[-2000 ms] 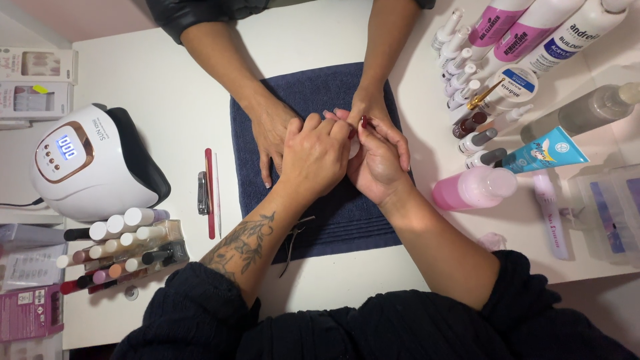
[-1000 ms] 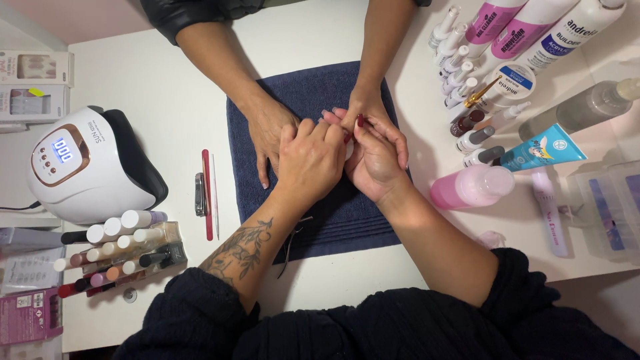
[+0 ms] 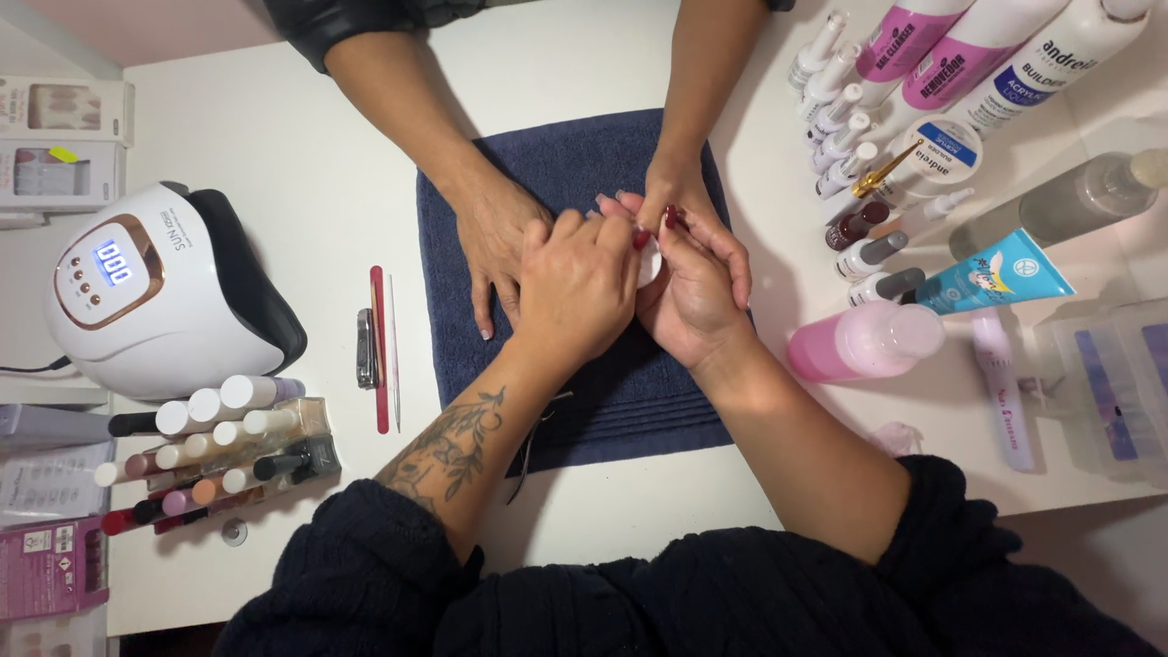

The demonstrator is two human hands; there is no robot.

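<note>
My left hand (image 3: 579, 283), with a tattooed forearm behind it, is curled over the fingers of another person's hand (image 3: 684, 187). Under those fingers my right hand (image 3: 695, 297) lies partly palm up, its thumb and fingers closed about them. Between my palms shows a white round pad (image 3: 650, 265); which hand grips it is hard to tell. Dark red nails show where the hands meet. The person's other hand (image 3: 497, 233) rests flat on the dark blue towel (image 3: 584, 420), beside my left hand. My left fingertips are mostly hidden.
Left of the towel lie a red nail file (image 3: 379, 347), a thin stick (image 3: 393, 356) and nail clippers (image 3: 366, 347). Farther left are a white nail lamp (image 3: 173, 283) and several polish bottles (image 3: 228, 438). At right stand a pink liquid bottle (image 3: 853, 342), a blue tube (image 3: 995, 274) and several bottles.
</note>
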